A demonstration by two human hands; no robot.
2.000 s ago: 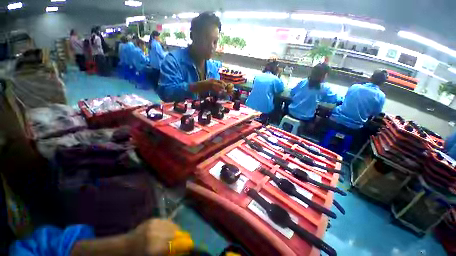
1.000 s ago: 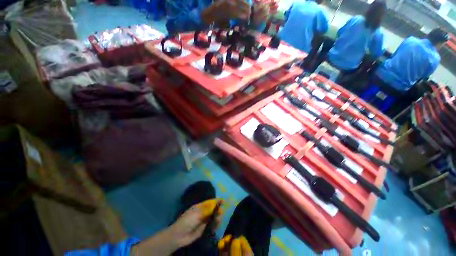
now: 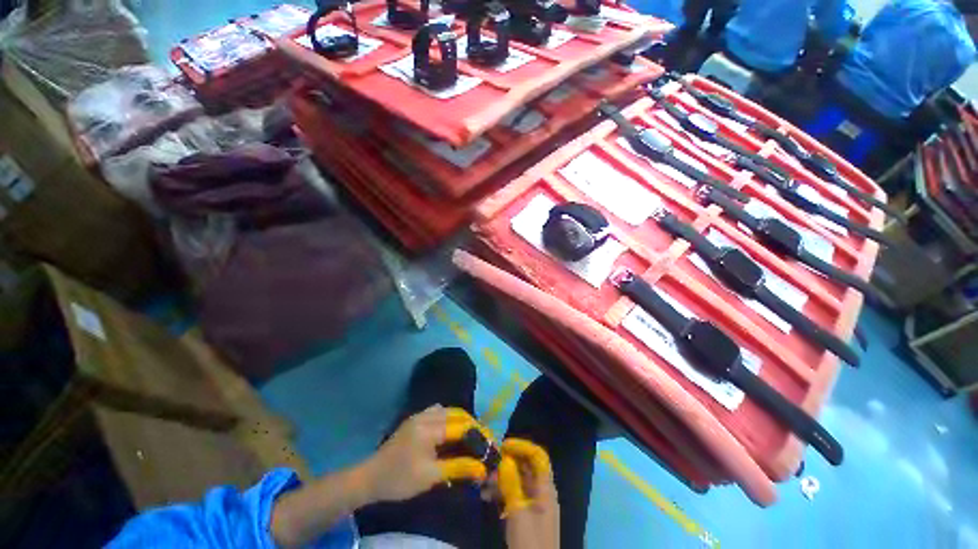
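My left hand [image 3: 413, 463], in yellow finger cots, and my right hand [image 3: 525, 488], also with yellow cots, meet over my lap at the bottom centre. Between the fingertips is a small dark smartwatch [image 3: 479, 444], mostly hidden by the fingers. Beside me, the near red tray [image 3: 670, 257] holds several open black smartwatches [image 3: 710, 346] lying flat and one closed smartwatch [image 3: 576, 232] on a paper slip. One compartment has only a paper slip [image 3: 611, 190].
A second red tray stack [image 3: 461, 118] with closed watches stands behind. Film-covered trays [image 3: 225, 48] are at the back left. A maroon cloth heap [image 3: 284, 290] and cardboard cartons [image 3: 150, 375] are on the left. People in blue smocks [image 3: 906, 54] sit at the upper right.
The view has tilted down towards my lap. My two hands have come together around the dark watch. The right hand shows more than before.
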